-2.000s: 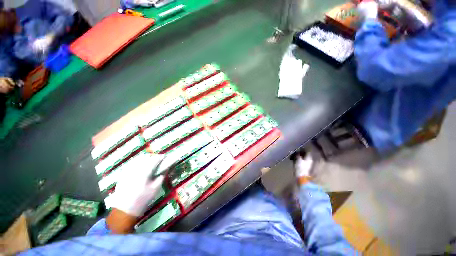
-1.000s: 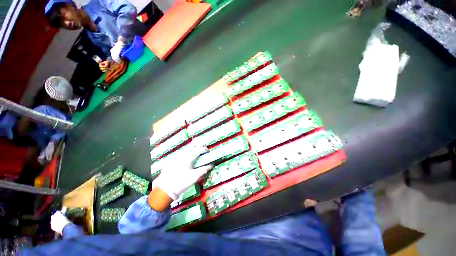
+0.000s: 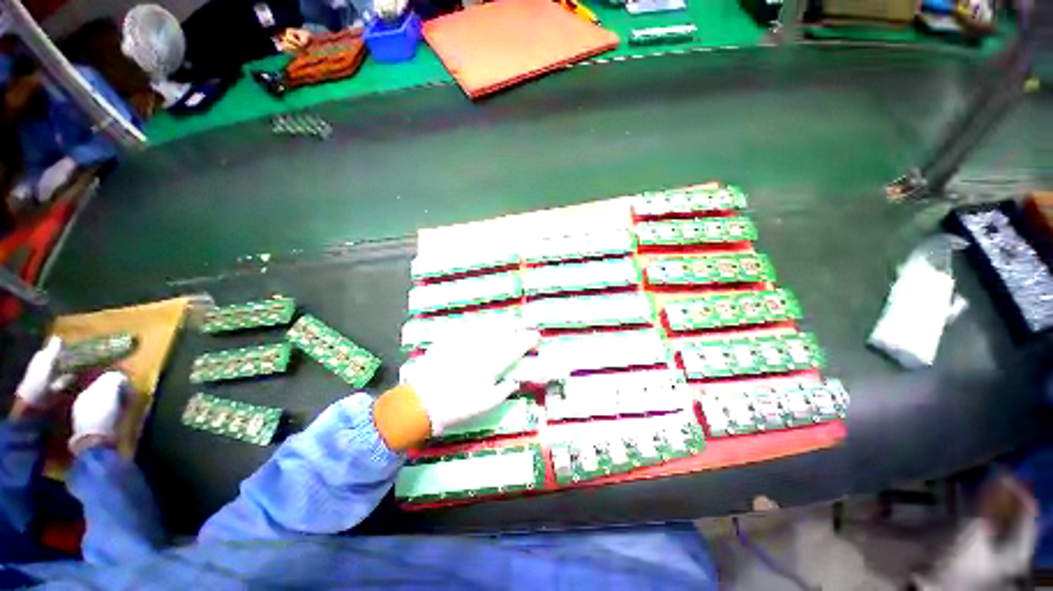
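My left hand, in a white glove with the wrist bare, reaches over the left and middle columns of boards. Its fingers point right; whether they grip anything is unclear against the white pieces. A red carrier bears three columns of boards. The right column shows green circuit boards with small parts. Pale-faced boards fill much of the left and middle columns. A pale green-faced board lies at the front left. A blurred hand-like shape shows at the lower right edge; I cannot tell whose.
Several loose boards lie left of the carrier. A neighbour's gloved hands are at a tan sheet, far left. A crumpled white pack and a black parts tray lie right. An orange-red sheet and blue bin are opposite.
The view has turned, so the carrier appears straighter and the neighbour's hands show more fully. My left hand stays over the boards, its fingers now nearer the middle column.
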